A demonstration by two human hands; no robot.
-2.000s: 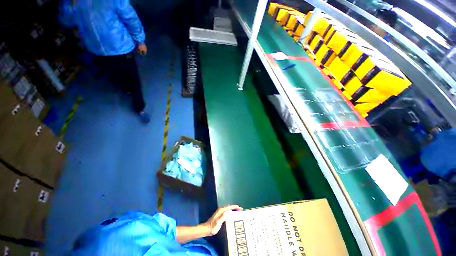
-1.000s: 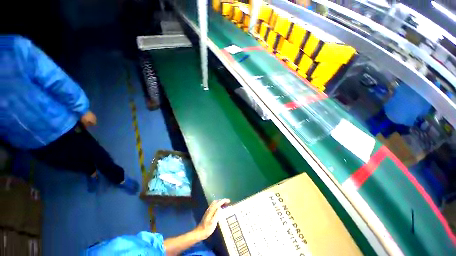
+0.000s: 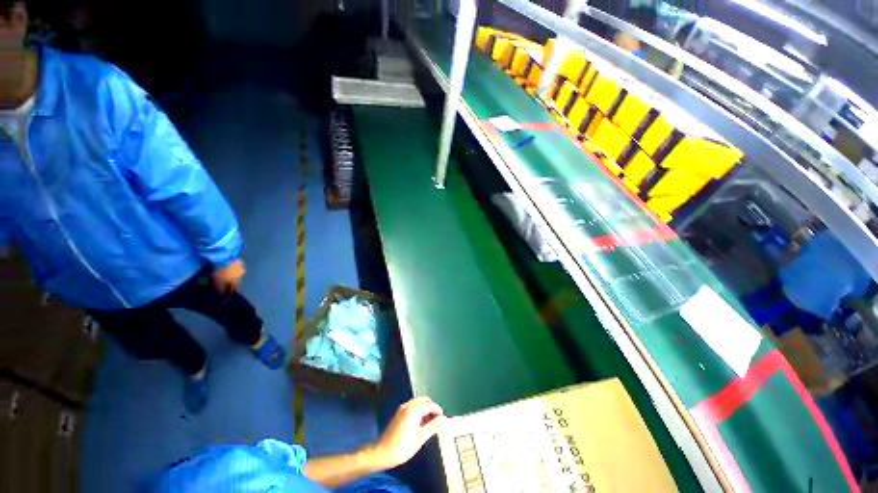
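A tan shipping carton [image 3: 568, 443] with "DO NOT DROP" and "HANDLE" print stands at the lower right, over the near end of the green lower surface [image 3: 438, 279]. Its bottom is cut off by the picture's edge. My left hand [image 3: 412, 430] is at the carton's upper left corner, with its fingers curled; a small dark red spot shows at the fingers. Whether it grips the carton I cannot tell. My right hand is not in the picture.
A person in a blue smock [image 3: 125, 183] stands at the left. A scrap carton [image 3: 342, 342] of pale blue film is on the floor. Yellow-and-black boxes [image 3: 616, 120] line the raised green bench [image 3: 616, 221], which holds clear film and a white sheet [image 3: 722, 329]. Stacked cartons [image 3: 38, 385] stand far left.
The person in blue has come nearer and now faces this way. My left hand's fingers have curled in at the carton's corner. The carton has shifted slightly in the picture as the view turned.
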